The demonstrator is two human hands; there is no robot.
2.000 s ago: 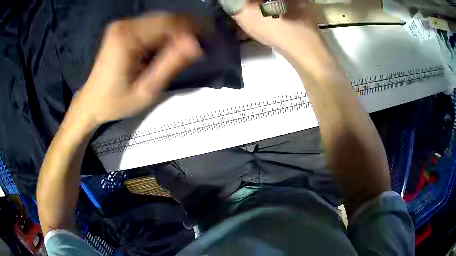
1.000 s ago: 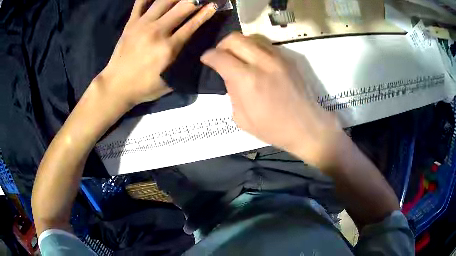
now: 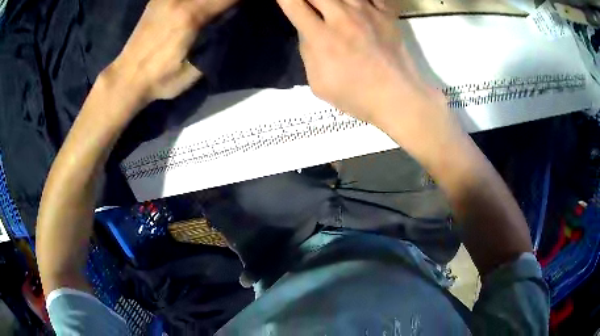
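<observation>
Dark cloth (image 3: 253,49) lies on the white table at the upper left and hangs over its left side. My left hand (image 3: 161,49) is on the cloth, thumb toward its front edge; its fingertips are cut off by the top of the picture. My right hand (image 3: 352,56) is at the cloth's right edge, its fingertips at or beyond the top edge. Whether either hand grips the cloth cannot be told. The needle area is out of view.
The white tabletop (image 3: 487,56) has a printed scale along its front. A cream machine bed strip (image 3: 460,8) is at the top right. A blue basket with red and green bits (image 3: 572,262) is at the lower right; more blue mesh (image 3: 122,239) is lower left.
My left hand has moved up toward the top edge. My right hand has also moved up from the cloth's front corner. The view has shifted, so less of the machine bed shows.
</observation>
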